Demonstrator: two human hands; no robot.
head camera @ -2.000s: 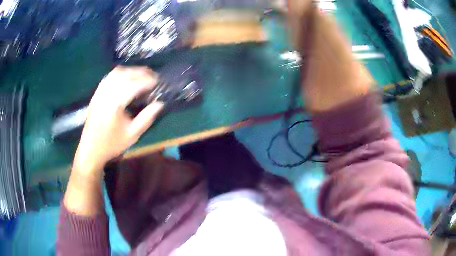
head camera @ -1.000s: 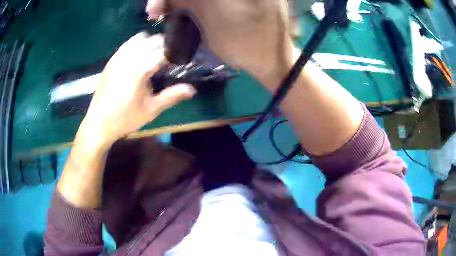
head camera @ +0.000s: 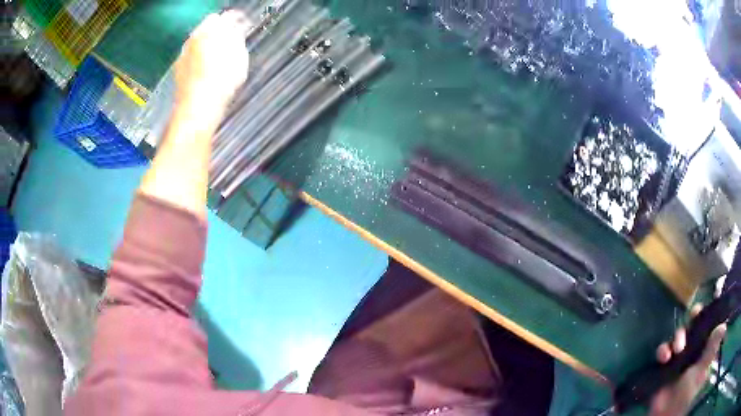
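My left hand [head camera: 215,57] is at the upper left, over the row of grey metal strips [head camera: 284,106]; its fingers are blurred and bright, so whether it holds a strip cannot be told. My right hand [head camera: 691,366] is at the lower right edge, partly cut off, with its fingers around the black electric screwdriver [head camera: 686,353]. The dark assembly jig [head camera: 496,231] lies slanted on the green bench, its long groove showing no strip, with a round metal piece [head camera: 604,302] at its right end.
A black tray of bright metal fittings [head camera: 615,172] stands behind the jig, beside a wooden block [head camera: 668,258] under a white-grey box [head camera: 711,215]. Dark small parts [head camera: 528,41] lie scattered at the back. Blue [head camera: 101,122] and yellow [head camera: 77,24] crates stand at left. The bench edge [head camera: 455,292] runs diagonally.
The view has swung left. My left hand has left the jig and reached the strips. My right hand has moved away from the jig with the screwdriver. The jig's groove now shows no white strip.
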